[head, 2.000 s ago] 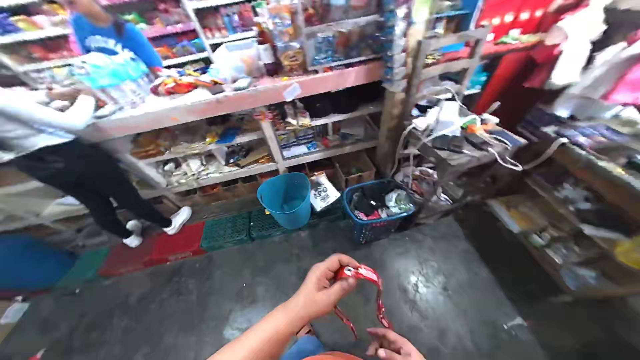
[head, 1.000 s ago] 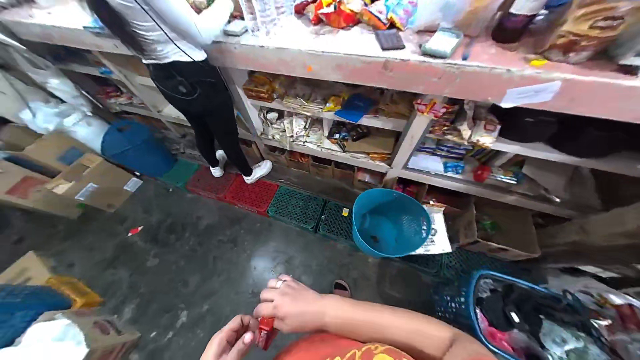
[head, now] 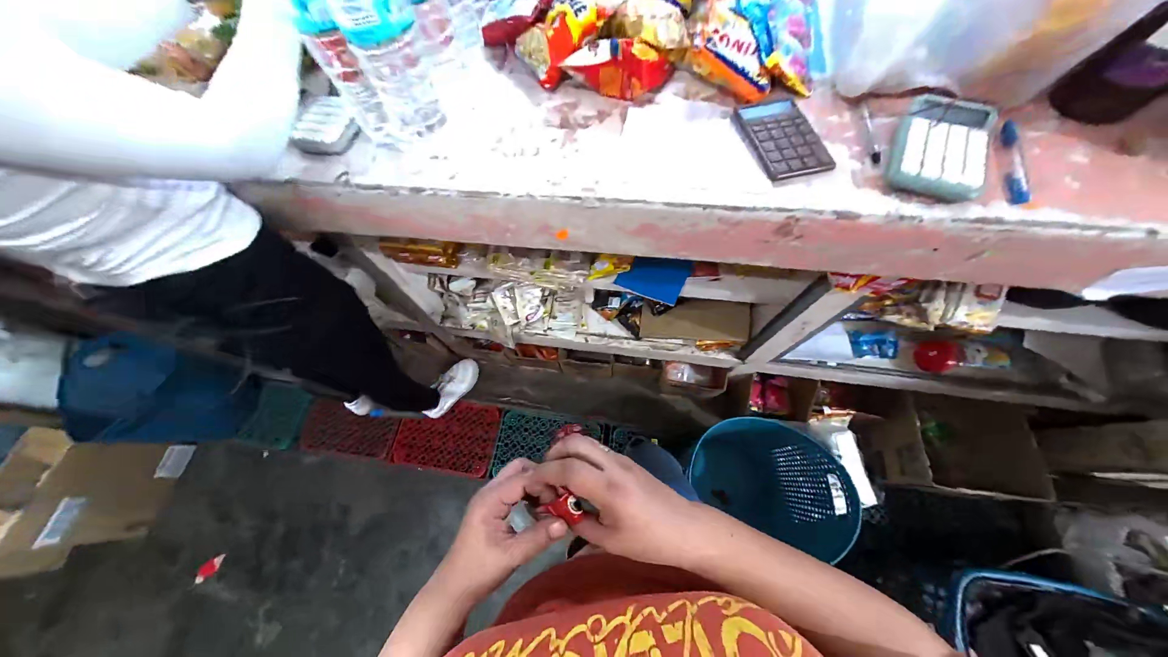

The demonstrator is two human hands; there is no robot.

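Observation:
In the head view my left hand [head: 504,522] and my right hand [head: 613,497] meet low in the middle, fingers curled together. Between them they pinch a red plastic strip [head: 564,507] with a small round mark, mostly hidden by the fingers. A bit of red also shows above the knuckles. Just right of my right hand, on the floor, stands a blue-green plastic basket [head: 721,474]. The patterned orange garment that I wear is below my hands.
A counter [head: 639,224] crosses ahead, bearing snack packs, bottles and calculators [head: 785,139]. Shelves with packets lie beneath. A person in black trousers [head: 301,319] stands at the left by red crates [head: 447,440]. A blue-rimmed basket [head: 1049,584] is at lower right, cardboard [head: 100,497] at lower left.
Two seconds ago the red strip hung in a long loop from my left hand, with my right hand lower down; now both hands are together around it. The view has swung left.

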